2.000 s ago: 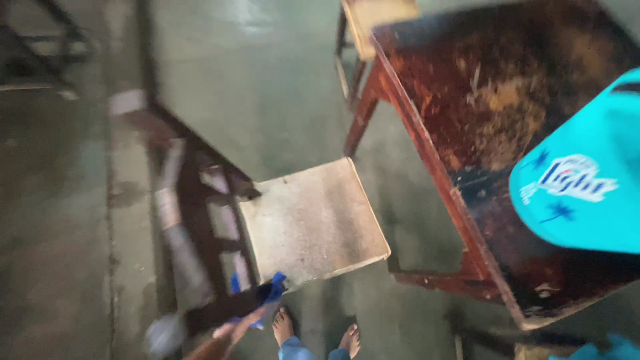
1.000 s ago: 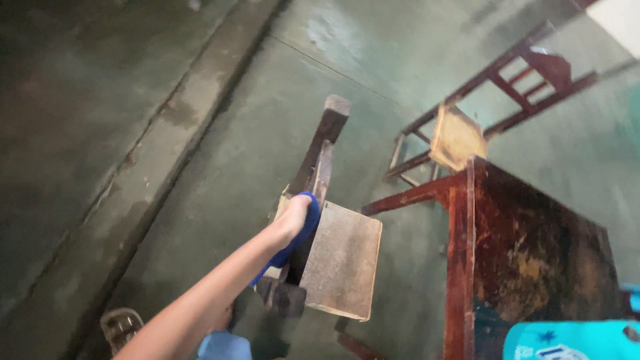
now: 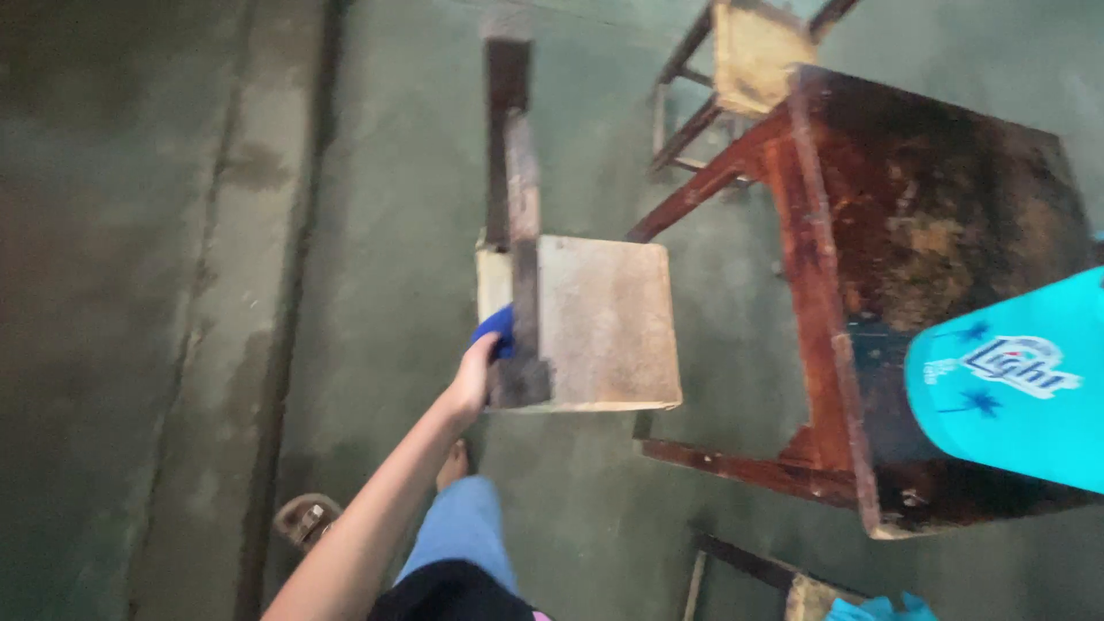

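Observation:
My left hand (image 3: 474, 375) is closed around a bright blue cloth (image 3: 495, 331), which lies against the lower part of a dark wooden chair backrest (image 3: 524, 293). The backrest stands above a pale, worn square seat (image 3: 608, 323), seen from overhead. Part of the cloth and my fingers are hidden behind the backrest. My right hand is out of view.
A scuffed red-brown wooden table (image 3: 880, 216) stands to the right, with a turquoise object (image 3: 1018, 379) bearing palm prints over it. Another chair (image 3: 759, 56) is beyond it, and part of one (image 3: 750, 561) is below. A sandal (image 3: 308, 520) lies near a floor ledge (image 3: 233, 285).
The view has shifted and turned. My left hand with the blue cloth remains at the chair's backrest, lower on it than one second ago.

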